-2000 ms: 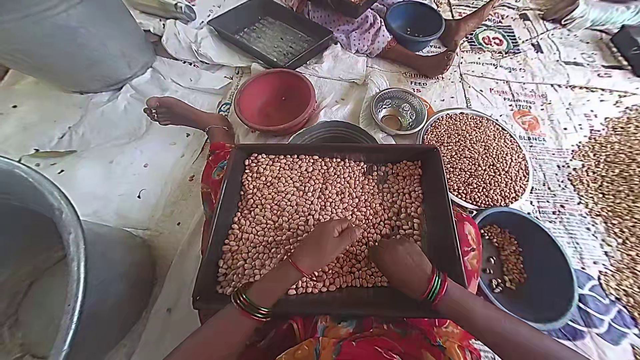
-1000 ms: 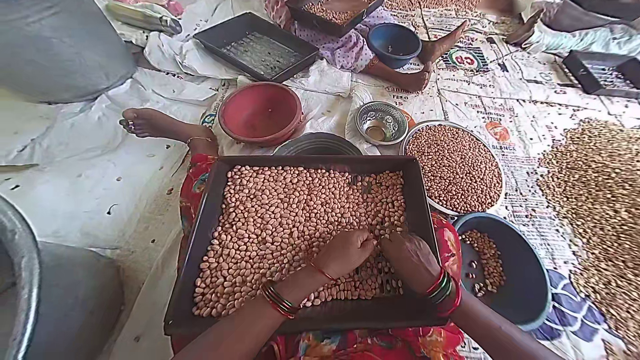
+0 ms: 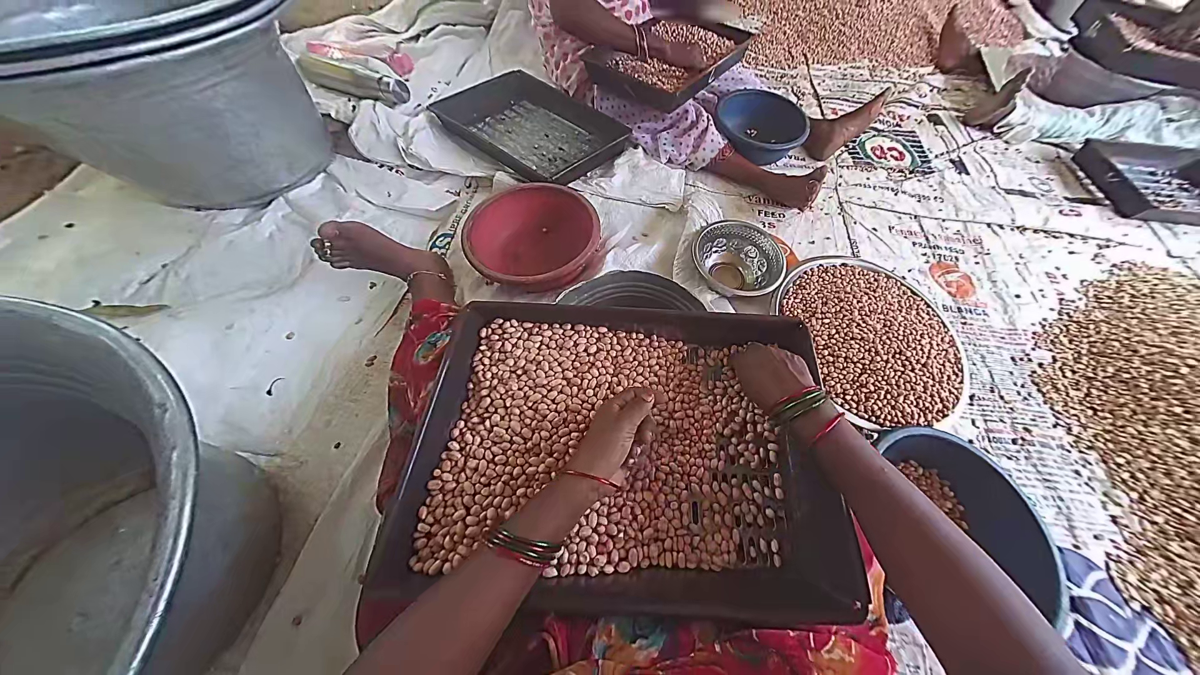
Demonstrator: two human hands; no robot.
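Observation:
A dark rectangular tray (image 3: 820, 562) with a slotted bottom lies across my lap, covered with pinkish-brown nuts or seeds (image 3: 534, 403). My left hand (image 3: 617, 436) is curled over the middle of the layer, thumb uppermost; whether nuts are inside it is hidden. Near the tray's upper right corner, my right hand (image 3: 771, 377) reaches down with bent fingers among the nuts, its fingertips hidden. Slots show between the nuts along the right side. Just beyond the tray's right edge stands a round metal pan (image 3: 964, 375) full of similar nuts, and below it a blue basin (image 3: 994, 497) holds a few.
Beyond the tray are a red basin (image 3: 532, 234), a patterned steel bowl (image 3: 739, 258) and another black tray (image 3: 534, 127). Large metal vessels (image 3: 192, 487) stand at left. A co-worker (image 3: 647, 103) sits ahead with a tray and blue bowl (image 3: 762, 125). A nut heap (image 3: 1125, 375) spreads at right.
My right hand has moved away from my left, up and to the right across the tray. My left hand stays over the middle of the nuts. The view has tilted upward somewhat.

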